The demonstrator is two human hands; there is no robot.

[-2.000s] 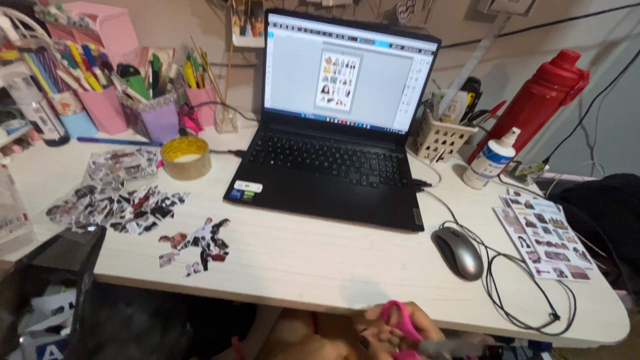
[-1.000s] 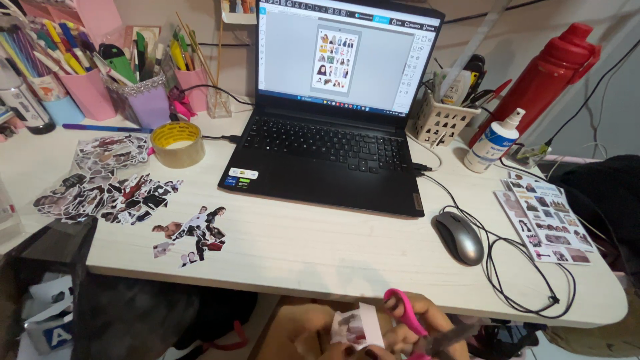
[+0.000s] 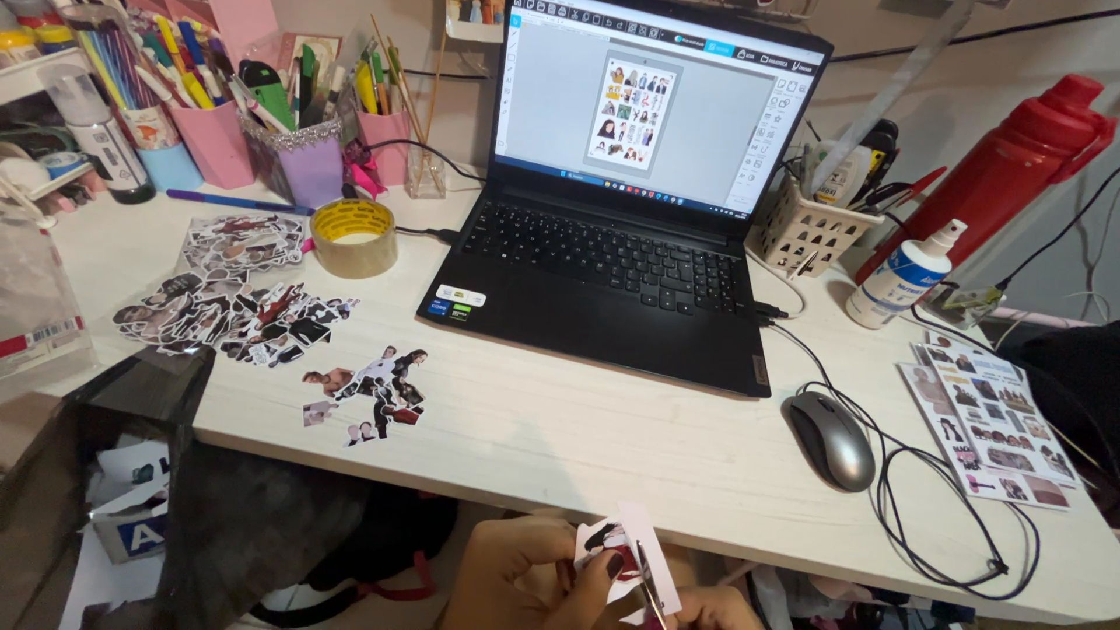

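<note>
Below the front edge of the desk, my left hand [image 3: 534, 573] pinches a printed paper sticker piece [image 3: 604, 547] between thumb and fingers. At its right, my right hand [image 3: 713, 608], partly cut off by the bottom of the view, holds scissors [image 3: 649, 582] whose blades lie across the paper. The scissors' handles are mostly hidden. Cut-out stickers [image 3: 376, 389] lie scattered near the desk's front edge, with a bigger pile of cut-outs [image 3: 236, 315] behind them to the left. Printed sticker sheets [image 3: 997, 420] rest at the right.
A black laptop [image 3: 595, 324] stands mid-desk, with a mouse [image 3: 831, 442] and looped cable at its right. Packing tape [image 3: 354, 249], pen cups [image 3: 293, 157], a spray bottle [image 3: 906, 280] and a red bottle [image 3: 1006, 166] stand around it. A dark bag [image 3: 188, 420] with paper scraps hangs at the left.
The sticker paper, not visible two seconds ago, shows in my left hand from one second ago. The scissors have moved from beside the paper to across it.
</note>
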